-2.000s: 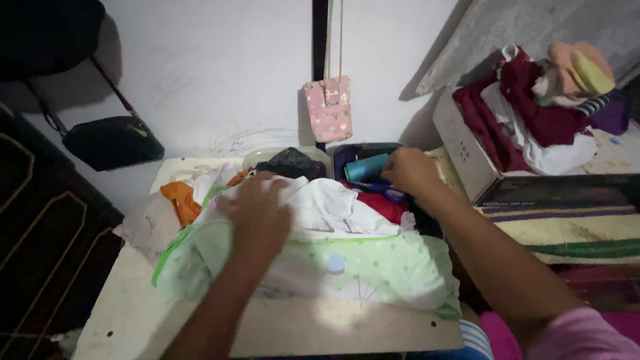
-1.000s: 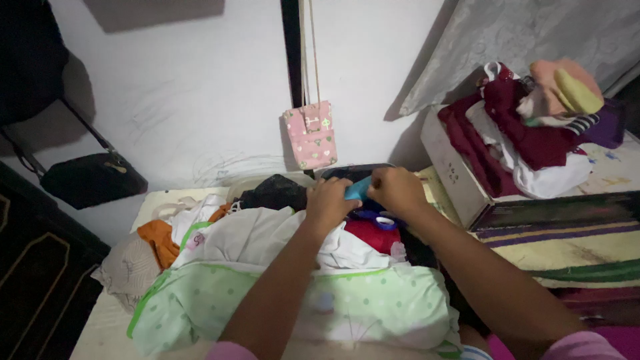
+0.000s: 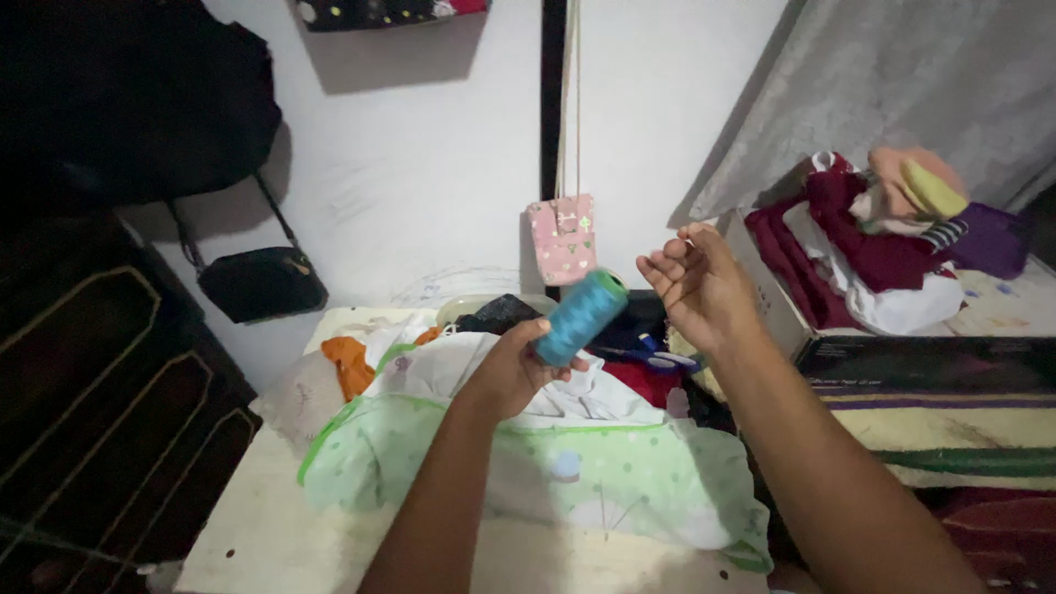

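Note:
My left hand [image 3: 524, 367] grips the lower end of a spool of blue thread [image 3: 582, 318], which tilts up to the right over the cloths. To the right of the spool, my right hand [image 3: 701, 289] is raised with its fingers curled loosely; no object shows in it. Below both hands a light green dotted cloth with a green edge [image 3: 610, 474] is spread, with white cloth [image 3: 569, 396] behind it. Blue-handled scissors [image 3: 652, 359] rest near a red cloth [image 3: 643, 386], between the two hands.
A pale wooden table [image 3: 272, 528] carries the cloths. At the right stands a box [image 3: 775, 305] topped with folded maroon clothes [image 3: 866, 239]. A pink pouch [image 3: 563, 239] and a black handbag [image 3: 262, 283] hang by the white wall. An orange cloth [image 3: 348, 367] lies at the left.
The spool, by my right hand over the dark container two seconds ago, is now in my left hand. One second ago both hands were at it; my right hand has let go and moved away.

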